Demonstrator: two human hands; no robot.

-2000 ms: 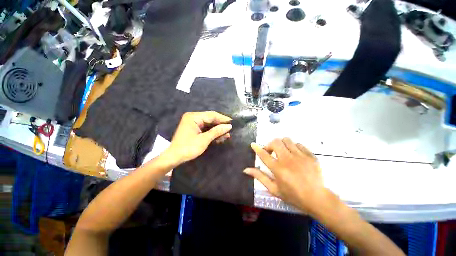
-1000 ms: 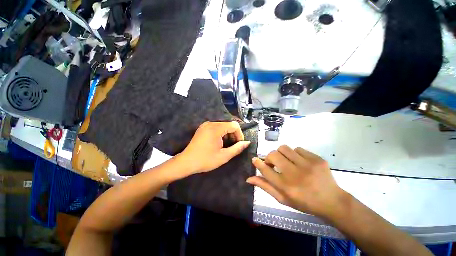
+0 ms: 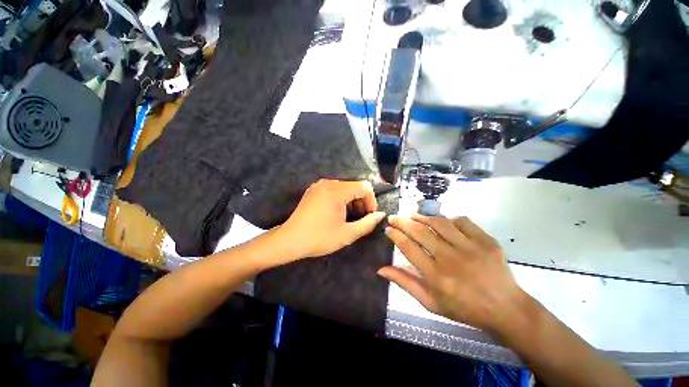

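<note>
A dark fabric panel point(image 3: 325, 291) lies under the needle area of the white sewing machine point(image 3: 446, 60) and hangs over the front table edge. My left hand point(image 3: 332, 219) rests on it just in front of the presser foot area, thumb and index finger pinching at a small dark strip by the panel's right edge. My right hand point(image 3: 453, 264) lies at the panel's right edge, fingertips close to my left fingertips, fingers apart and holding nothing. The needle is hidden behind the machine head. A long dark fabric panel point(image 3: 249, 98) lies left of the machine.
A brown board point(image 3: 136, 230) lies under the long panel. Yellow and red handled snips point(image 3: 70, 209) and a grey vented box point(image 3: 53, 121) are at left. A black fabric strip point(image 3: 634, 113) drapes over the machine at right. Blue baskets point(image 3: 72, 280) stand below the table.
My right fingertips have moved up and closer to my left fingertips. My left hand has shifted slightly toward the panel's right edge. The camera view has moved nearer the machine head than two seconds ago.
</note>
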